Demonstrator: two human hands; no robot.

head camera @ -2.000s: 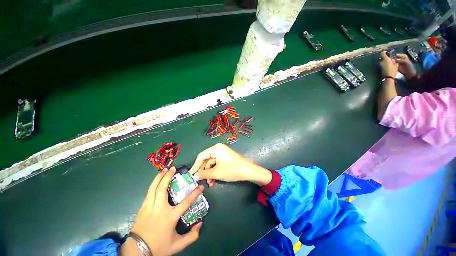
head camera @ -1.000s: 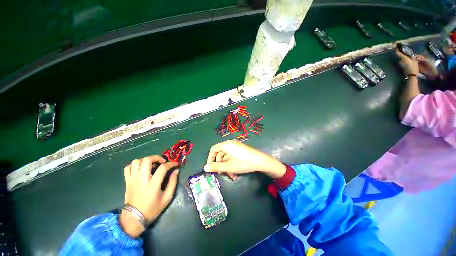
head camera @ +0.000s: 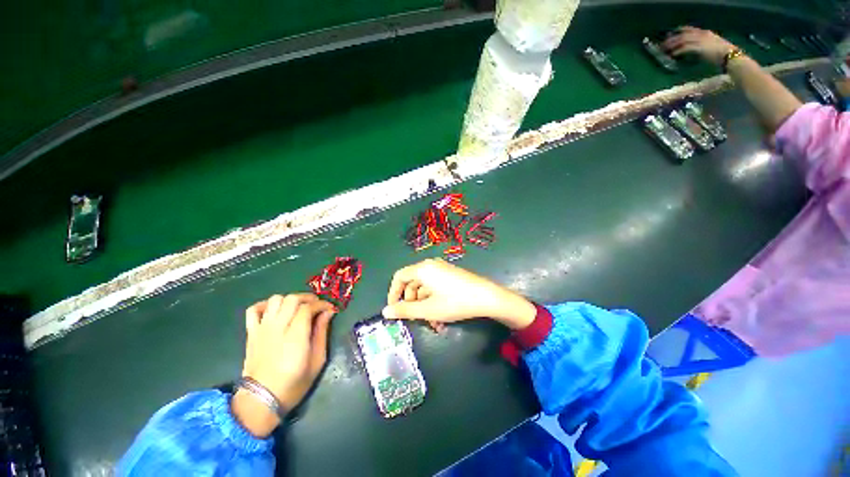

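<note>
A phone unit [head camera: 391, 367] with green board and silver areas lies flat on the dark green bench mat. My right hand [head camera: 431, 293] is at its top end, thumb and forefinger pinched together; whether something is between them cannot be told. My left hand [head camera: 284, 347] rests left of the phone, fingertips at the near edge of the smaller pile of small red parts [head camera: 337, 279]; whether it holds a part is hidden. A larger loose pile of red parts [head camera: 449, 224] lies beyond my right hand.
Beyond a whitish ledge [head camera: 280, 223] with a pale post [head camera: 506, 88], a green belt carries single phones [head camera: 84, 227]. Three phone units [head camera: 669, 137] lie on the bench at right, near a person in pink whose hand [head camera: 699, 43] reaches over the belt. A black tray [head camera: 20, 396] is far left.
From two seconds ago, my left hand has let go of the phone and moved left to the red pile. The phone now lies flat. The neighbour's hand has moved over the belt.
</note>
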